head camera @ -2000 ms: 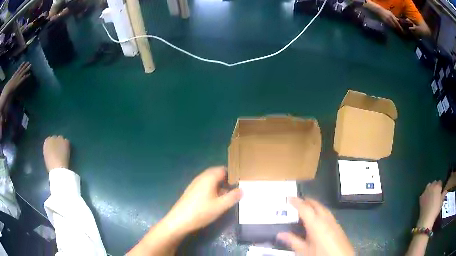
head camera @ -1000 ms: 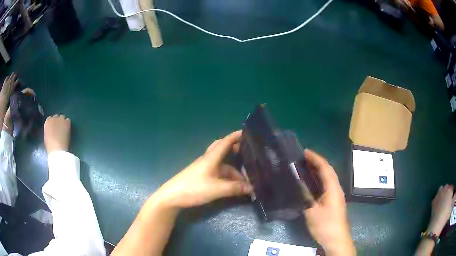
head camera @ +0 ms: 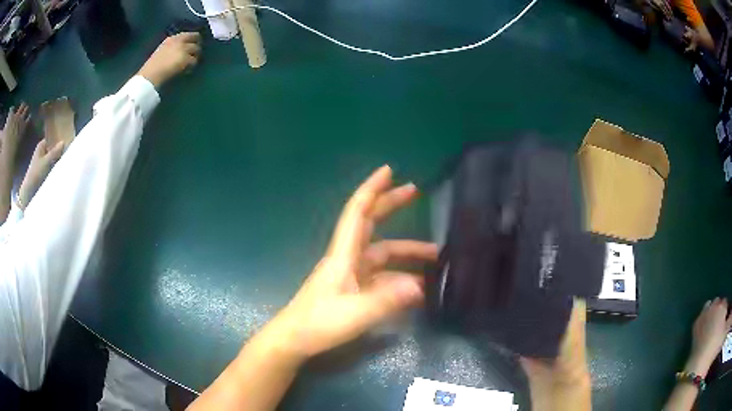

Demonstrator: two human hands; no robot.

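A closed black box (head camera: pixel 514 249), blurred, with small pale lettering, is held up in front of me. My right hand (head camera: pixel 559 361) holds it from below at its lower right; the box hides most of the fingers. My left hand (head camera: pixel 361 265) is at the left side of the box with fingers spread; a fingertip is close to its edge. An open box with a raised brown lid (head camera: pixel 624 189) stands behind at the right, a white leaflet (head camera: pixel 621 271) in it, partly covered by the held box.
White leaflets (head camera: pixel 459 396) lie at the near edge. A person's white sleeve (head camera: pixel 88 201) reaches over the table from the left. Another person's hand with a bracelet (head camera: pixel 706 341) is at right. A white cable (head camera: pixel 393 57) crosses the far side. Black boxes lie at far right.
The open box before me was closed and lifted. It has since moved right and turned in my right hand, while my left hand has opened. The white-sleeved arm has reached farther across.
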